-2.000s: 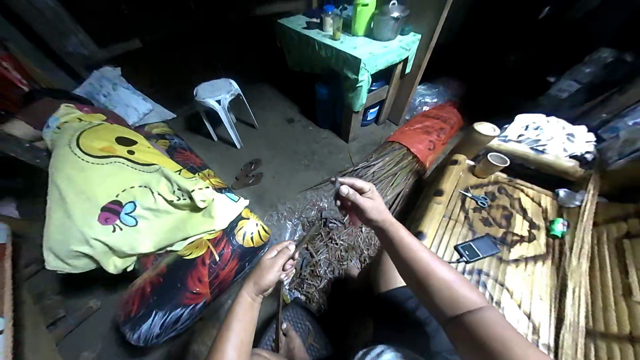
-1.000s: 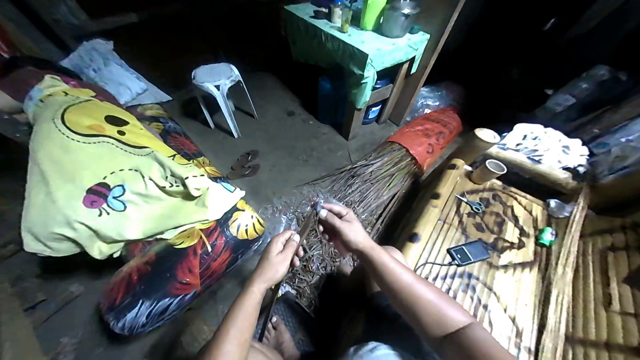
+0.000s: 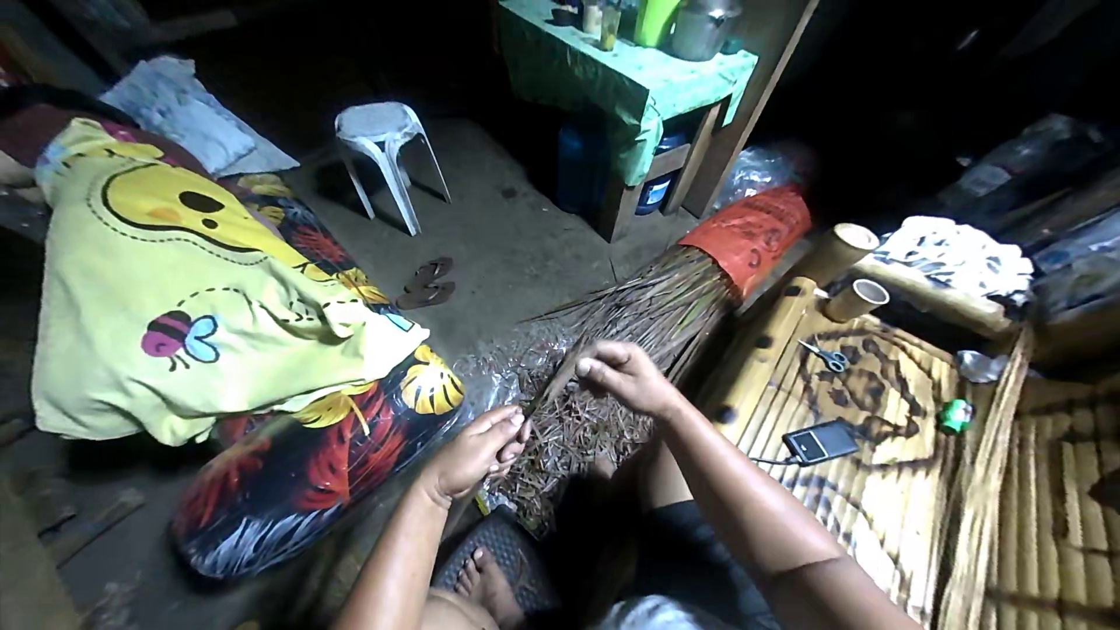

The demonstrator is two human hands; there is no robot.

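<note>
My left hand (image 3: pixel 484 448) is closed around a thin, dark strip of dried leaf (image 3: pixel 553 385) that slants up and to the right. At the strip's upper end is my right hand (image 3: pixel 623 376), its thumb and fingers drawn together; the strip's end there is blurred. Below and between the hands lies a heap of curled dried leaf scraps (image 3: pixel 577 437) on clear plastic. Beyond my right hand a bundle of long dried leaf strips (image 3: pixel 665 302) rests, its far end wrapped in a red plastic sack (image 3: pixel 754 236).
At right, a bamboo bench (image 3: pixel 779 394) holds scissors (image 3: pixel 827 357), a phone-like device (image 3: pixel 821 443) with a cable, and a bamboo cup (image 3: pixel 857 299). A white stool (image 3: pixel 378 122), slippers (image 3: pixel 426 284) and a cloth-covered table (image 3: pixel 604 74) stand ahead. A yellow blanket (image 3: pixel 254 350) covers a cushion at left.
My hands were close together one second ago and are now farther apart, with the strip showing between them.
</note>
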